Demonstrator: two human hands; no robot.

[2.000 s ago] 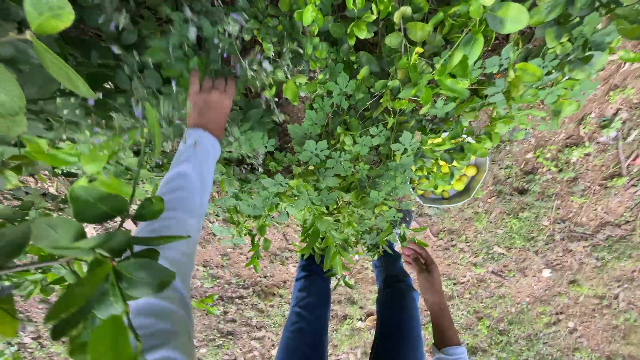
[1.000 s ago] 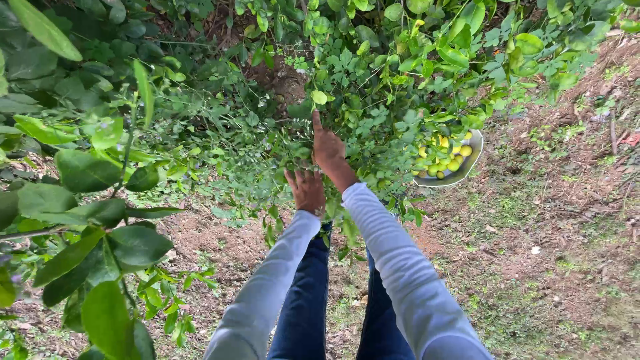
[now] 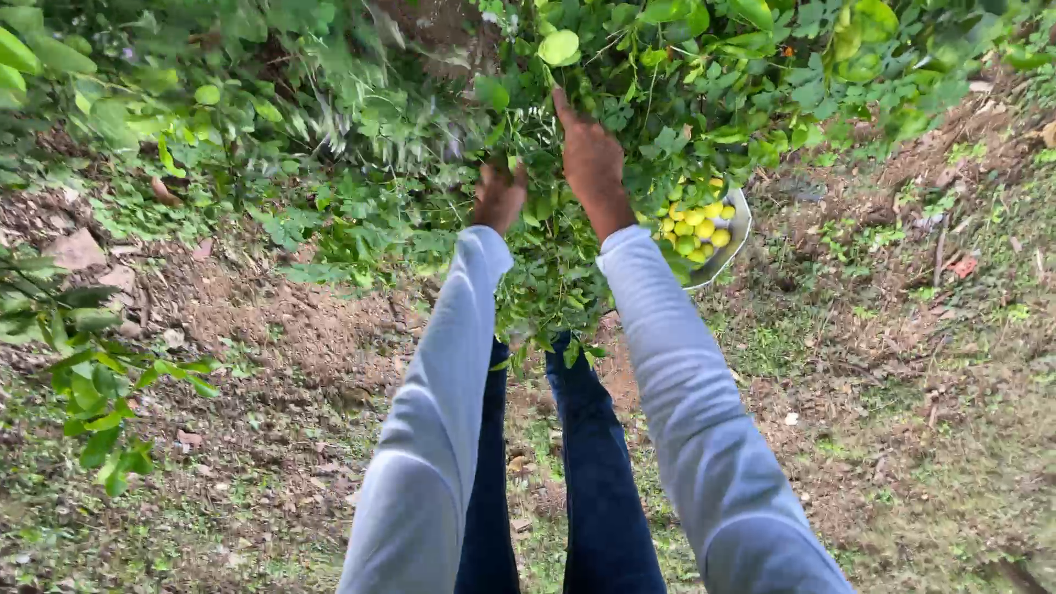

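Note:
My right hand (image 3: 592,161) reaches into the green foliage (image 3: 536,272), its index finger extended toward a pale green leaf or fruit (image 3: 559,48) just above the fingertip. Whether its other fingers hold a stem cannot be seen. My left hand (image 3: 499,194) is close by on the left, among the leaves, with its fingertips partly hidden. To the right of my right hand, a metal basin (image 3: 740,239) on the ground holds several yellow and green citrus fruits (image 3: 693,227), partly covered by leaves.
Leafy branches hang at the left edge (image 3: 103,396) and across the top. Bare soil with low weeds, dry leaves and stones (image 3: 78,250) lies around the plants. My legs in blue jeans (image 3: 598,462) stand below the foliage.
My left hand was far out in the foliage at upper left and my right hand low beside my leg; both are now together at the middle. The view has shifted.

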